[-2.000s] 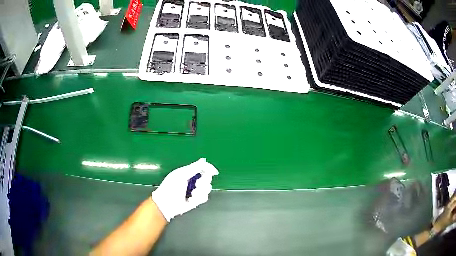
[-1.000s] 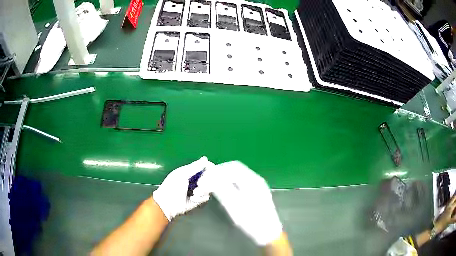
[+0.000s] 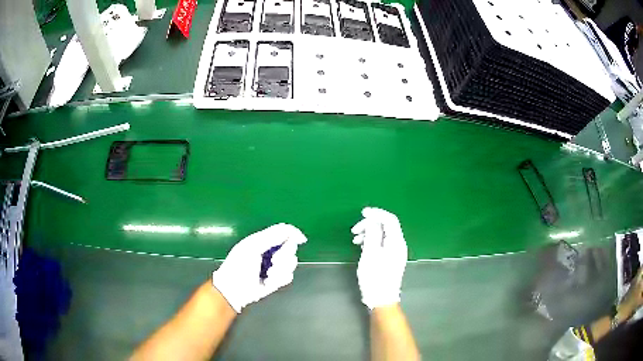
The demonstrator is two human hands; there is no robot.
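Note:
A black phone middle frame (image 3: 118, 162) lies flat on the green conveyor belt (image 3: 310, 176) at the left. Two more frames lie tilted on the belt at the right, the nearer one (image 3: 539, 193) and a thinner-looking one (image 3: 592, 193). My left hand (image 3: 259, 266), in a white glove, is curled around a small dark-blue piece (image 3: 268, 261) at the belt's near edge. My right hand (image 3: 381, 257), also white-gloved, is to the right of it, fingers loosely bent and nothing visible in it. The two hands are apart.
Behind the belt are a white blister tray (image 3: 345, 77) holding several frames, a tall tray stack (image 3: 522, 77) and a red sign (image 3: 182, 18). Pale guide rails (image 3: 84, 136) angle over the belt's left end. A blue heap (image 3: 41, 296) is at left. A person's hand (image 3: 629, 302) shows at right.
The frames on the belt have moved left. My right hand has come into view, met my left hand, then moved apart to the right. My left hand has stayed nearly still.

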